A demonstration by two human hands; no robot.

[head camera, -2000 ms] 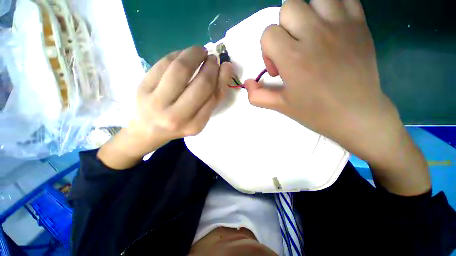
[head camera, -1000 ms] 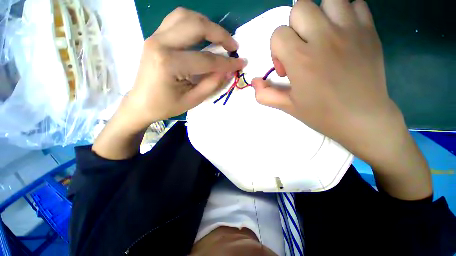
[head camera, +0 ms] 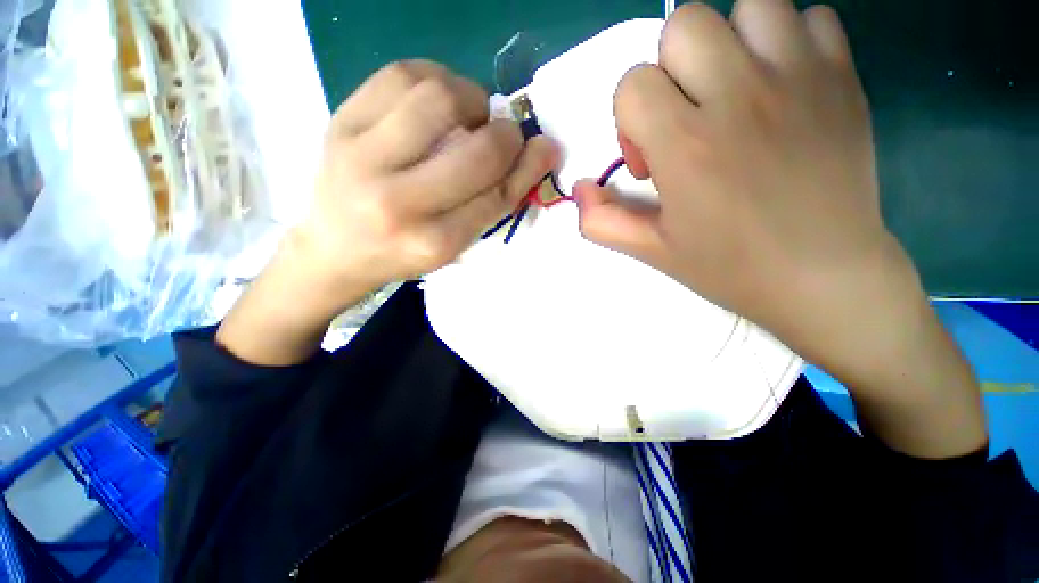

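Observation:
A white six-sided plastic housing [head camera: 615, 330] lies at the bench edge against my body. My left hand [head camera: 427, 171] is over its upper left part, fingers closed on a small black connector [head camera: 531, 123] with a metallic tip. Thin red and dark-blue wires [head camera: 536, 199] come out below my left fingertips; two dark ends point down-left. My right hand [head camera: 741, 159] is over the housing's upper right and pinches the wires between thumb and forefinger. A thin pale strand [head camera: 501, 63] curls above my left hand. What my left fingers cover is hidden.
A clear plastic bag [head camera: 68, 262] with cream and tan parts lies at the left, on a white sheet [head camera: 279, 68]. The green bench top [head camera: 957, 148] runs behind the housing. Below are a blue floor with a yellow line and a blue frame at lower left.
My left hand has closed its raised fingers and shifted slightly down, showing the connector's metallic tip again. Since the oldest frame, dark wire ends have come into view. My right hand has barely moved.

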